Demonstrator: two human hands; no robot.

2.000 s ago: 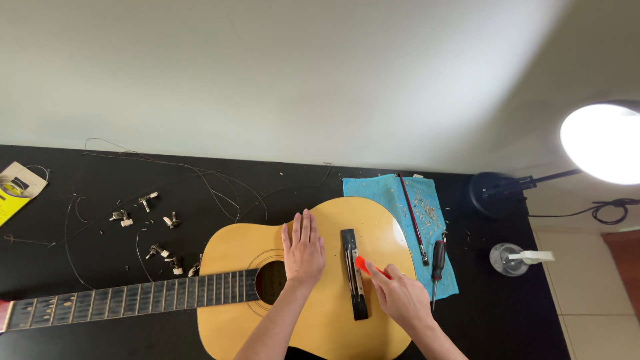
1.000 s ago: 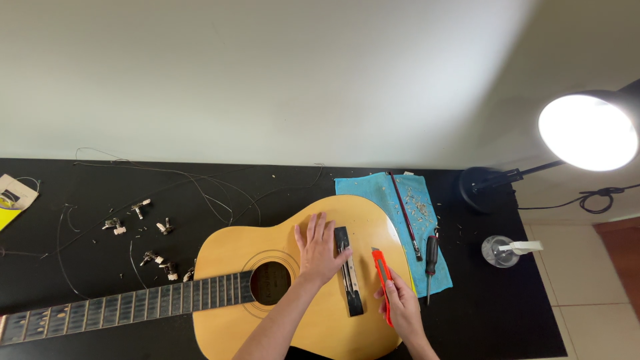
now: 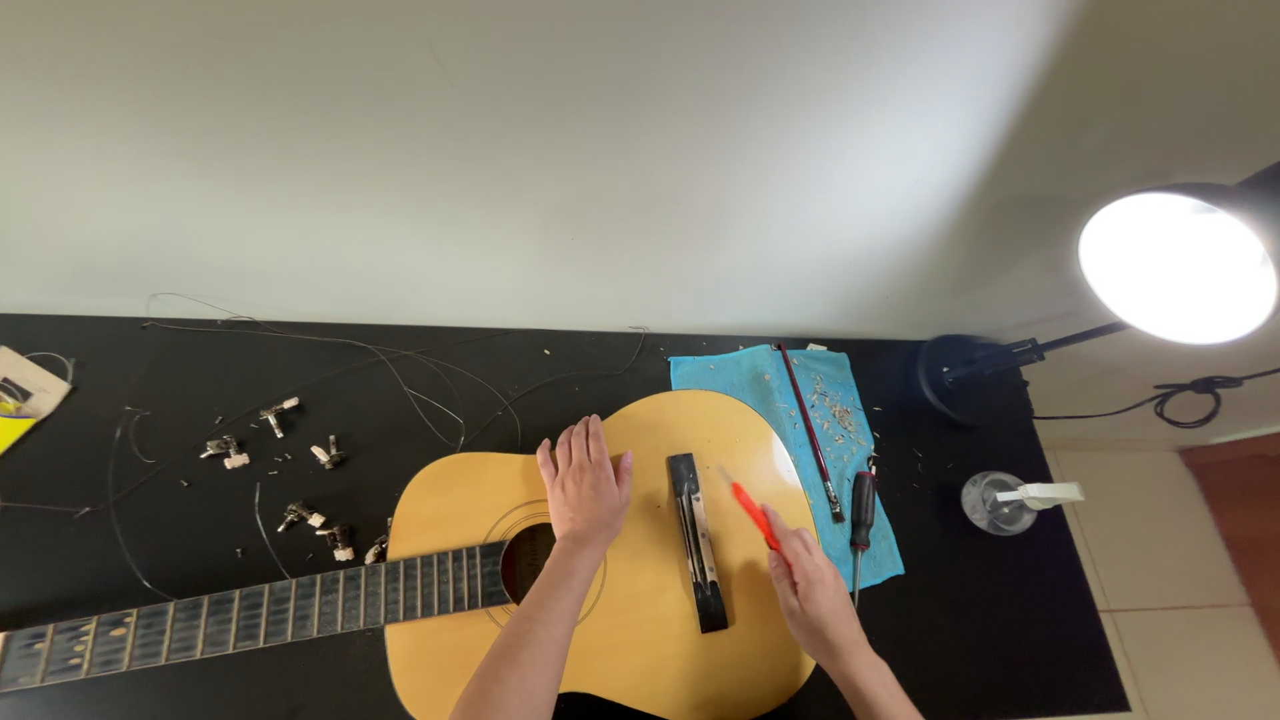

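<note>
An acoustic guitar (image 3: 640, 640) without strings lies face up on a black table, its neck pointing left. My left hand (image 3: 586, 488) rests flat on the top beside the soundhole (image 3: 525, 562), fingers slightly spread, holding nothing. In my right hand (image 3: 812, 590) is a red utility knife (image 3: 755, 514), its tip over the top just right of the black bridge (image 3: 698, 545). Pale worn patches show along the bridge. Whether the blade touches the wood cannot be told.
Right of the guitar, a blue cloth (image 3: 725, 372) holds debris, a thin brush (image 3: 806, 420) and a screwdriver (image 3: 862, 510). Beyond are a lit lamp (image 3: 1178, 268) and a spray bottle (image 3: 1000, 503). Tuning machines (image 3: 278, 415) and loose strings (image 3: 380, 348) lie left; a packet (image 3: 30, 390) sits far left.
The knife was at the bridge two seconds ago; it is now to the right of it. My left hand has moved left, off the bridge's edge, since one second ago.
</note>
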